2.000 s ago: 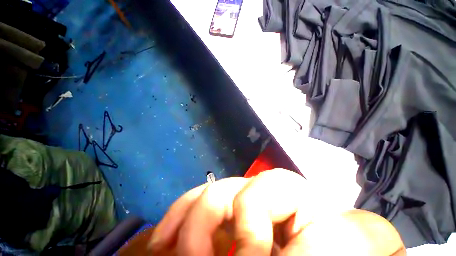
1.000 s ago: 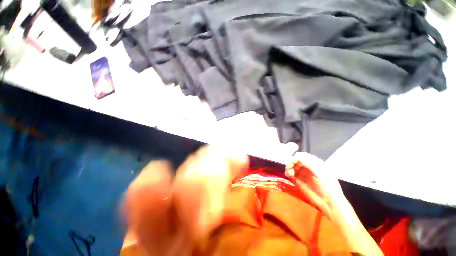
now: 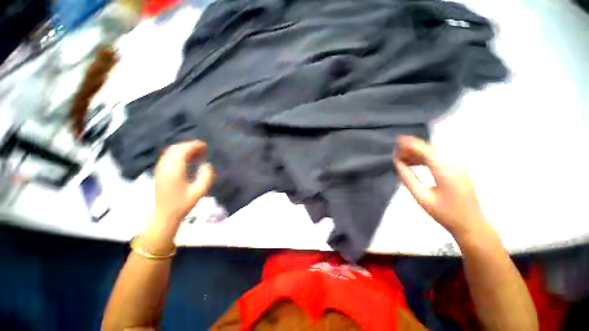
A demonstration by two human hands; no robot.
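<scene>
A heap of dark grey garments (image 3: 361, 103) lies spread on the white table, with a small white label near its upper right. One grey point of cloth hangs down to the table's front edge. My left hand (image 3: 184, 184) is at the heap's lower left, thumb and forefinger curved apart, with nothing seen between them. My right hand (image 3: 442, 191) is at the heap's right edge, thumb and forefinger curved, with a gap between them and no cloth seen in it. Both hands are slightly blurred, so contact with the cloth is unclear.
A smartphone (image 3: 94, 197) lies on the white table (image 3: 516, 161) at the left. Beyond it are a black stand-like item (image 3: 42, 158) and a brown fluffy strip (image 3: 93, 87). A red garment (image 3: 329, 284) with a white print is on my body below the table edge.
The view has turned from the blue floor to the table. My hands have moved from near my body to over the table, farther apart. The heap lies closer, its front part now at the table edge.
</scene>
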